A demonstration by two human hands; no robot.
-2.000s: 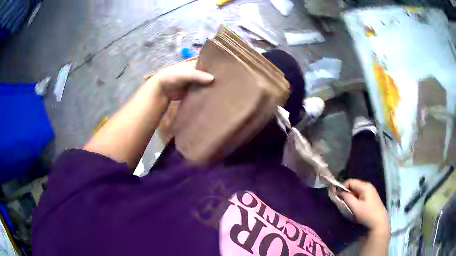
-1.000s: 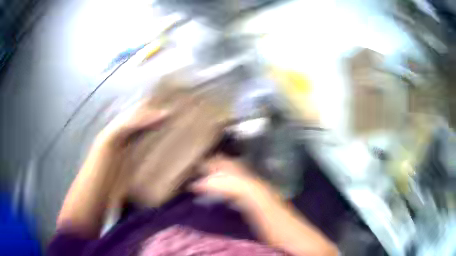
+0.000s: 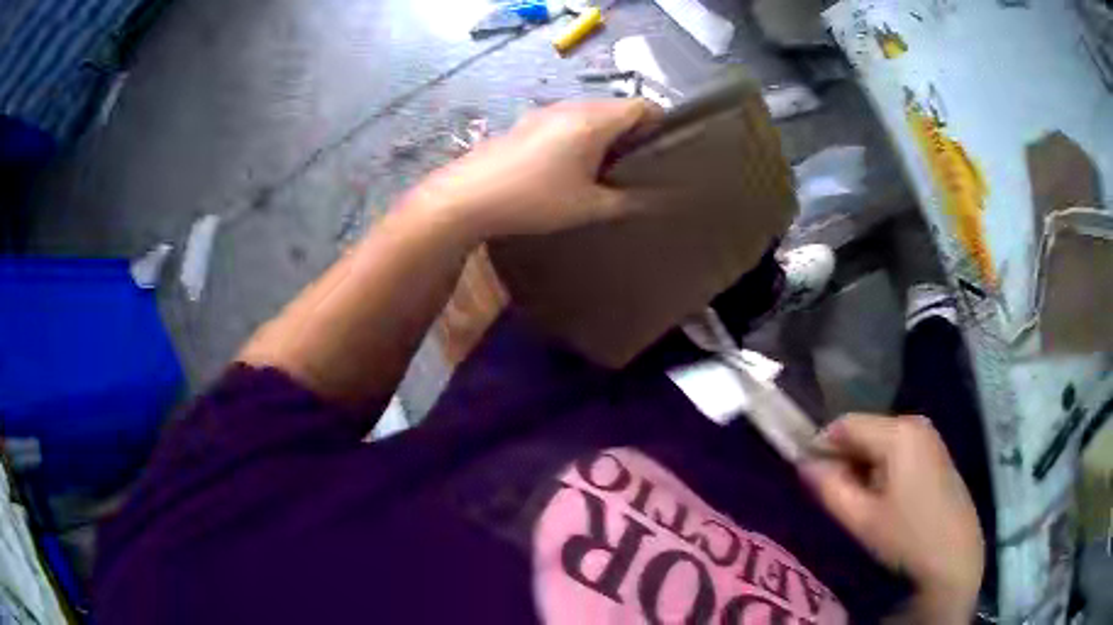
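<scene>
A stack of brown panels (image 3: 647,238) is tilted up over my lap, its broad face toward me. My left hand (image 3: 549,165) grips it at the upper left edge. A narrow pale strip (image 3: 775,413) runs from the stack's lower right edge down to my right hand (image 3: 897,501). My right hand is closed on the strip's lower end; whether it also holds a tool is hidden by the fingers. A small white scrap (image 3: 710,391) lies behind the strip over my dark clothing.
The worn pale table (image 3: 909,73) with yellow-orange marks stands at the right, with brown panels (image 3: 1080,287) on it. A blue object (image 3: 86,354) is at the left. White offcuts (image 3: 199,256) and a yellow item (image 3: 579,29) lie on the grey floor. A white shoe (image 3: 807,271) shows beyond the stack.
My right hand came in to the stack's lower edge, then moved back out right and is on a pale strip. The stack moved left, then back right, and its face is turned differently.
</scene>
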